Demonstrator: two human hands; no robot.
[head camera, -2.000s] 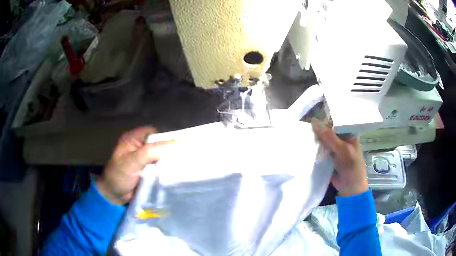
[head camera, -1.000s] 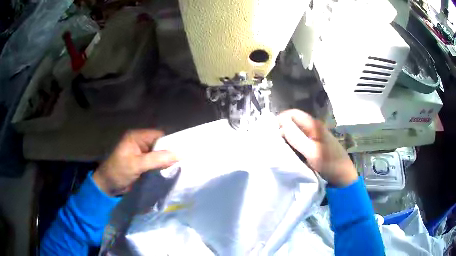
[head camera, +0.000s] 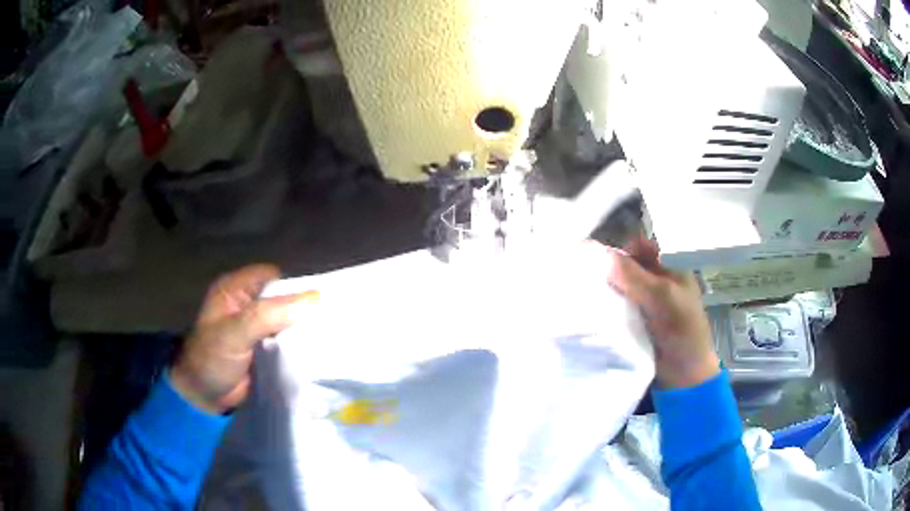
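A large white garment (head camera: 439, 349) hangs between my hands, its upper edge running up to the needle area (head camera: 479, 215) of the cream sewing machine head (head camera: 439, 80). A yellow motif (head camera: 366, 411) shows on the cloth at lower left. My left hand (head camera: 231, 334) pinches the garment's upper left corner between thumb and fingers. My right hand (head camera: 671, 314) grips its right edge, right of the needle. A strip of white cloth rises behind the edge near my right hand. Glare hides where the cloth meets the presser foot.
A white vented housing (head camera: 713, 140) stands right of the head, with a green-rimmed round dish (head camera: 833, 120) behind it. A clear lidded container (head camera: 766, 337) is below. White cloth (head camera: 808, 474) lies lower right. A parts tray (head camera: 85, 215) and red-handled tool (head camera: 147, 120) are at left.
My right hand has moved right and down, away from the needle, to the garment's right edge. My left hand has moved slightly left with its corner. The cloth is spread wider.
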